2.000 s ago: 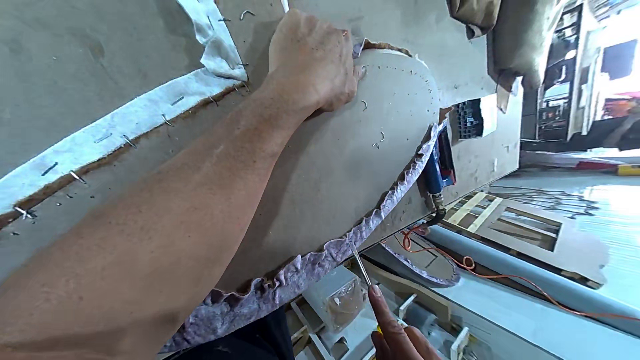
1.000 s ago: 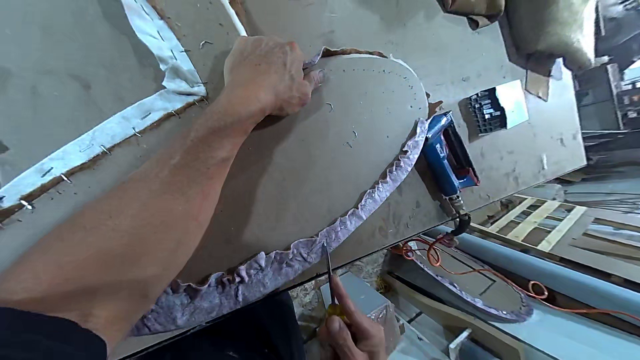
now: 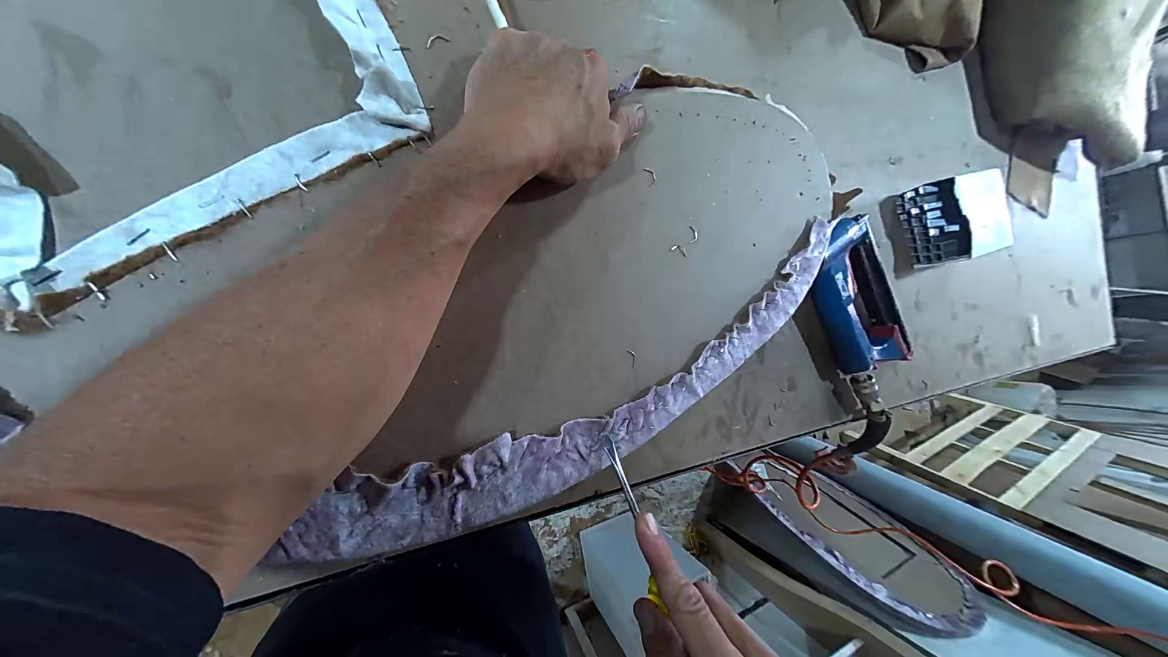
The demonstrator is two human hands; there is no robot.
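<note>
A rounded flat panel [image 3: 584,301] lies on the table, with gathered purple-grey fabric [image 3: 538,474] stapled along its lower edge. My left hand [image 3: 557,109] is closed at the panel's upper edge, thumb on the board, near a loose fabric fold [image 3: 680,82]; what its fingers grip is hidden. My right hand [image 3: 684,602] holds a thin metal-shafted tool with a yellow handle [image 3: 620,470], a screwdriver or staple lifter, its tip at the fabric edge. Bent loose staples [image 3: 684,242] lie on the panel, and small holes run along its bare rounded end.
A blue pneumatic stapler [image 3: 844,306] with an orange coiled hose [image 3: 808,484] lies right of the panel. Beyond are a box of staples [image 3: 954,219] and brown cushions [image 3: 1058,73]. White-edged fabric with staples [image 3: 219,196] lies left; another rounded panel [image 3: 876,547] is below the table.
The tool in my right hand remains at the lower fabric edge. My left hand stays at the panel's upper edge. The view has shifted, showing the whole stapler since the earliest frame.
</note>
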